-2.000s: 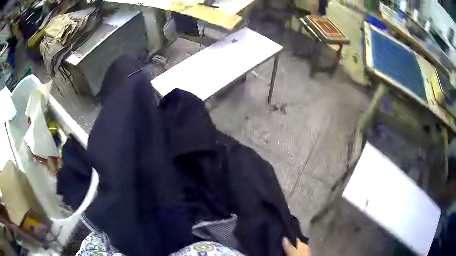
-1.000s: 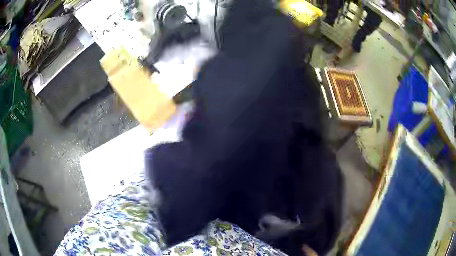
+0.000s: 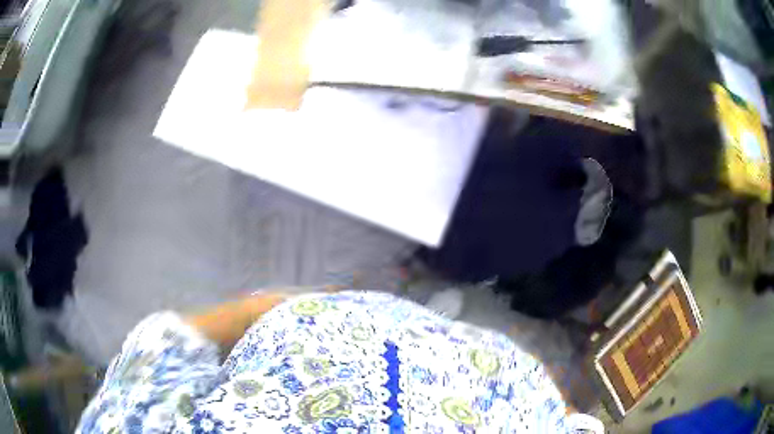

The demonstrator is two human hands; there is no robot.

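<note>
The dark navy garment (image 3: 518, 203) hangs in folds at the right end of the white table, below the sewing table's edge, with a pale patch (image 3: 594, 203) showing on its right side. My left forearm shows bare below the floral sleeve at the lower left, but the hand itself is hidden at my body's edge. My right hand cannot be made out; only a blurred sleeve edge shows at the lower right. No hand is seen touching the garment.
A white low table (image 3: 339, 161) stands ahead, with a tan strip (image 3: 282, 59) over it. The sewing table's edge (image 3: 475, 95) is behind it. A brown patterned stool top (image 3: 649, 347) and blue item (image 3: 713, 420) are at right. A dark cloth piece (image 3: 55, 242) lies at left.
The view has swung round. The garment, earlier large across my front, now hangs farther off at the right of the white table. The fingers seen earlier at its lower edge no longer show.
</note>
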